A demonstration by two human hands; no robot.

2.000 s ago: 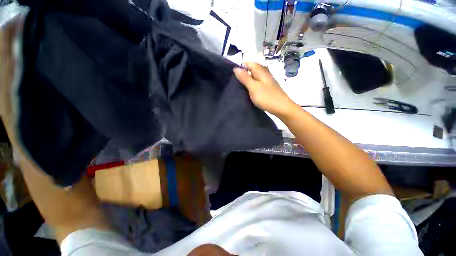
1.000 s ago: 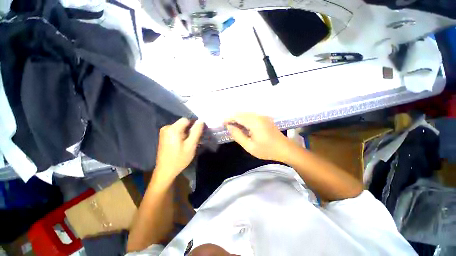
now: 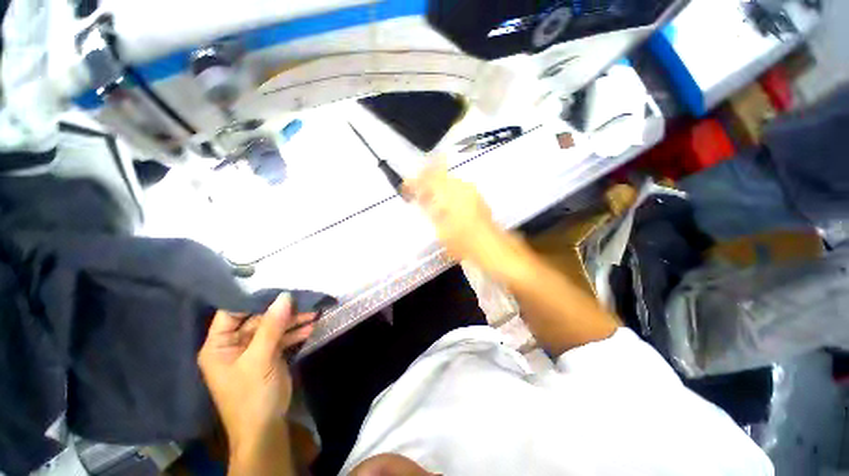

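Observation:
The dark garment panel [image 3: 140, 344] lies limp over the left of the table and its front edge. My left hand [image 3: 249, 358] pinches its right corner near the table edge. My right hand [image 3: 451, 209] is blurred, over the table at the handle end of the thin awl or screwdriver [image 3: 379, 162]; whether it grips anything cannot be told. The thread snips [image 3: 491, 138] lie just beyond it. The presser foot area [image 3: 265, 160] is beyond the cloth, blurred.
The white sewing machine head [image 3: 372, 39] spans the back. A black flat pad [image 3: 414, 116] lies behind the tool. A measuring tape strip [image 3: 391, 291] runs along the front edge. A cardboard box [image 3: 563, 256], dark cloth bundles [image 3: 647, 270] and red objects [image 3: 698, 149] are at the right.
The view has swung to the right. My right hand has moved away from the cloth corner and up onto the table beside the tool. My left hand still pinches the cloth.

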